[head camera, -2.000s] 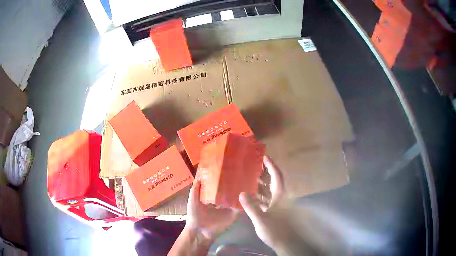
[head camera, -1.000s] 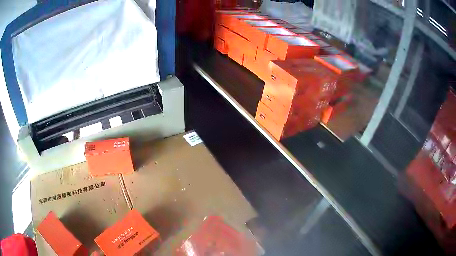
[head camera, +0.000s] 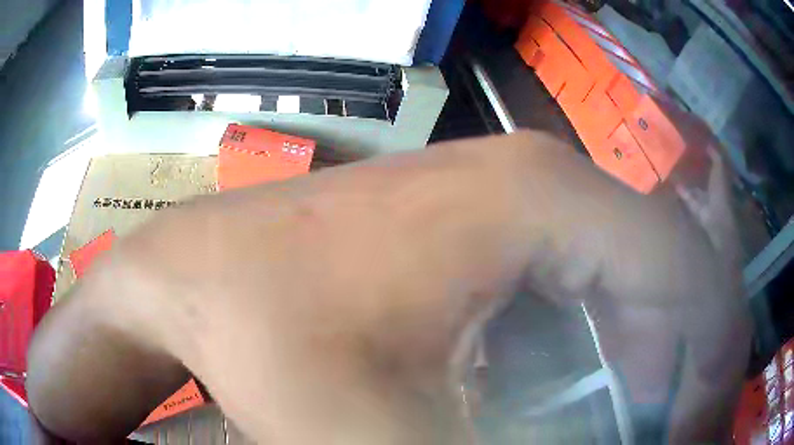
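A large, blurred bare arm or hand crosses the view close to the camera. It looks like my left, but its fingers cannot be made out. A second blurred hand, seemingly my right hand, is at the near end of a row of orange boxes; its grip cannot be told. One closed orange box stands on the flattened brown carton by the machine outlet. Part of another box shows at the left, and a box corner shows below the arm. The arm hides most of the carton.
The cream machine housing with its dark slot is at the top, with a white sheet above. A red glossy stool-like thing is at the left edge. Blurred red-orange items are at the lower right. A pale bench edge runs down the right side.
The view has shifted, so the machine sits further right. The large arm has come across the picture, and a hand now shows by the box row. The front stack there is no longer visible.
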